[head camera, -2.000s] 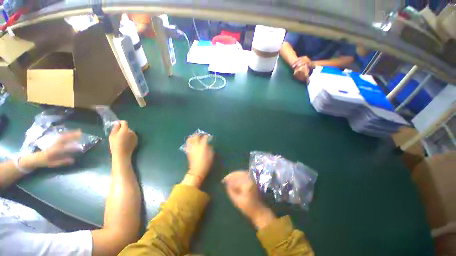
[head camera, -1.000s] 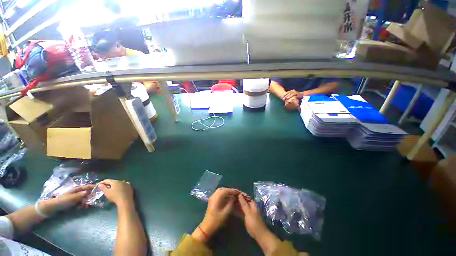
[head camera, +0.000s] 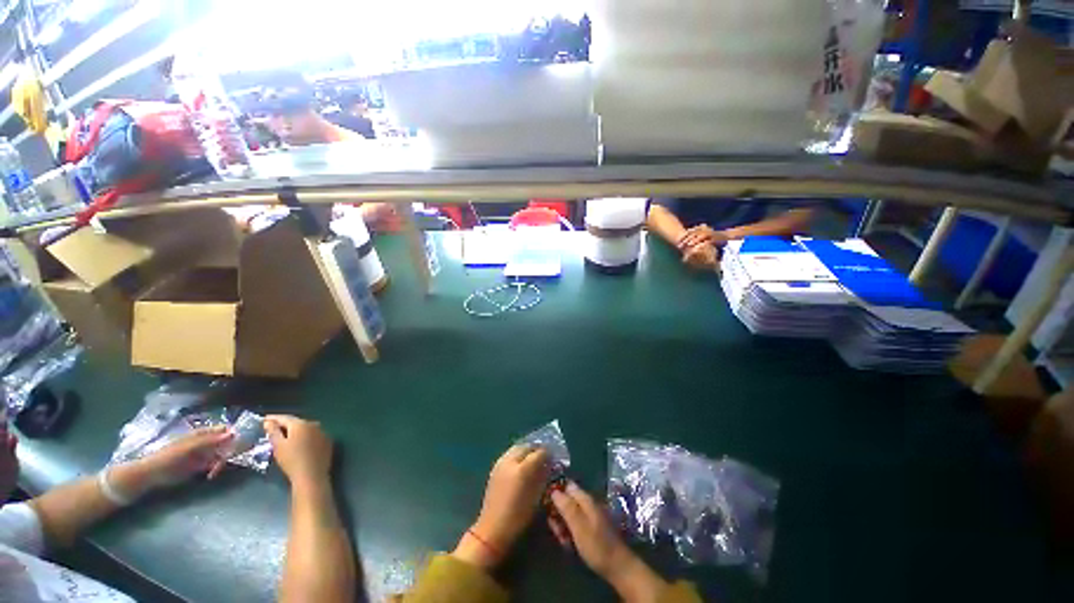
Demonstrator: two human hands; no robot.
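My left hand [head camera: 514, 495] holds a small clear zip bag [head camera: 548, 441], whose top shows above the fingers. My right hand [head camera: 588, 527] is close beside it, with its fingertips at the bag's lower part. Small dark and reddish bits show between the two hands; the fingers partly hide them, and I cannot tell whether the right fingers grip them. A larger shiny clear bag with dark contents [head camera: 693, 504] lies flat on the green bench just right of my right hand.
A neighbour's hands [head camera: 299, 450] hold a clear bag over shiny bags at left. An open carton [head camera: 185, 337] stands behind them. Blue-and-white booklets [head camera: 787, 293] are stacked far right. A white cable loop [head camera: 503, 298] and white roll [head camera: 615, 239] lie far middle. A shelf [head camera: 565, 186] spans above.
The small bag, which lay on the bench beside my left hand, is now held up in it. My hands have moved slightly apart. The view has tilted up since the earliest frame.
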